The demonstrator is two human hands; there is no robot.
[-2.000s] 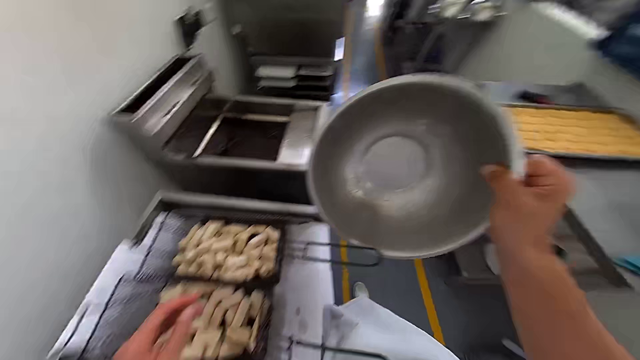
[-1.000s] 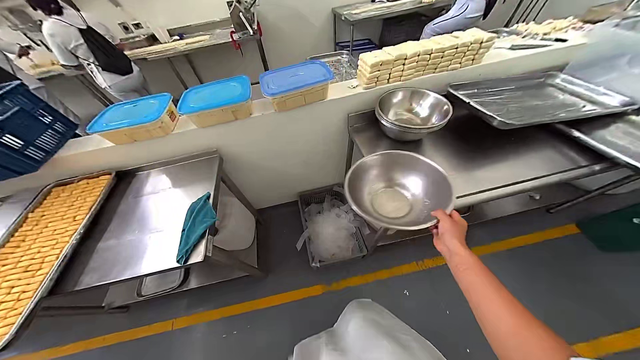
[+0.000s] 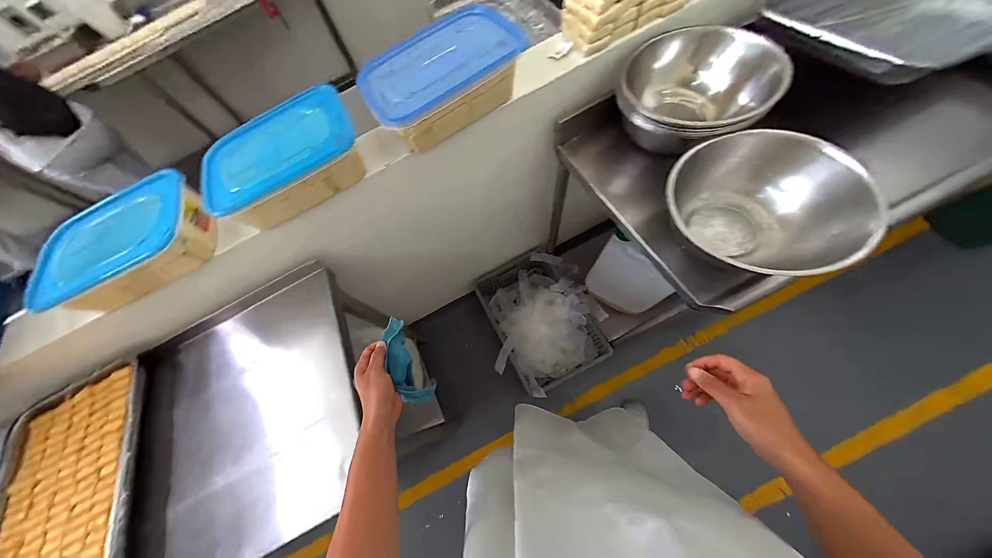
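My left hand (image 3: 378,381) grips a teal cloth (image 3: 401,363) beside the right edge of a bare-topped stainless steel table (image 3: 263,395). Over the floor at the right is my right hand (image 3: 725,387), fingers curled with a tiny shiny bit near the fingertips; what that bit is, I cannot tell. A large stainless steel bowl (image 3: 783,203) rests at the corner of the right-hand steel table (image 3: 604,167), its rim reaching past the table's edge. Behind it, touching or nearly so, stands a stack of smaller steel bowls (image 3: 705,81).
Blue-lidded plastic tubs (image 3: 279,147) line the low wall (image 3: 403,213). A crate of clear plastic scraps (image 3: 546,325) and a white jug (image 3: 628,275) sit below. At left lies a tray of pastry pieces (image 3: 70,465); metal trays (image 3: 891,31) lie upper right. A person (image 3: 70,147) is beyond the wall.
The bowl that my right hand held is now on the steel table, released. The teal cloth, lying on the left table's edge a second ago, is in my left hand. The view has swung far round.
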